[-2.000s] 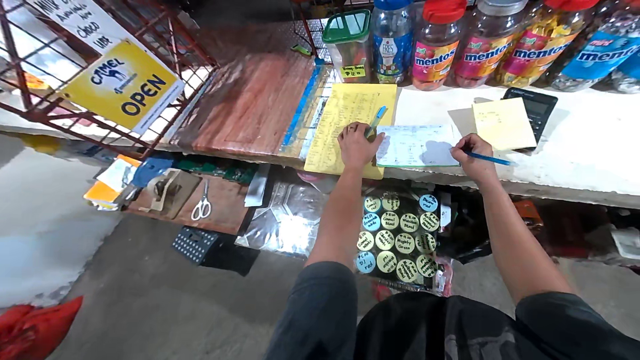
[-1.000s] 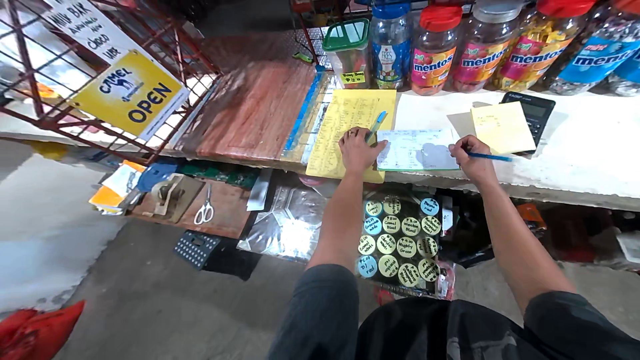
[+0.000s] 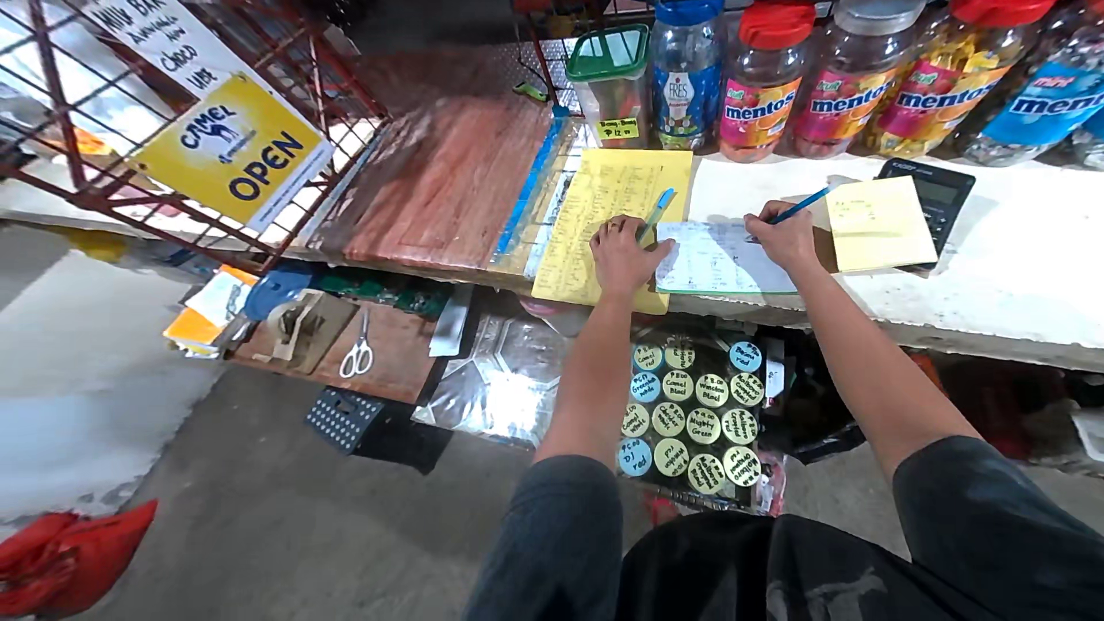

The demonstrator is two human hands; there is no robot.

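My right hand [image 3: 783, 237] is closed around a blue pen [image 3: 802, 205], at the upper right part of a white sheet with handwriting [image 3: 716, 259]. My left hand [image 3: 628, 254] rests on a yellow handwritten sheet [image 3: 586, 224], its thumb at the white sheet's left edge. A light blue pen or highlighter [image 3: 660, 207] sticks out between the left fingers. Right of my right hand, a pad of yellow notes [image 3: 880, 226] partly covers a black calculator [image 3: 944, 194].
Mentos candy jars [image 3: 763, 95] and a green-lidded container [image 3: 608, 90] line the counter's back. Left stands a red wire rack [image 3: 52, 103] with signs. Below are scissors [image 3: 358, 354], a tape dispenser [image 3: 297, 323] and a case with labelled round lids [image 3: 677, 423]. The counter edge [image 3: 992, 341] runs below my wrists.
My right hand with the blue pen has moved slightly up from the white sheet's right edge. My left hand stays on the papers.
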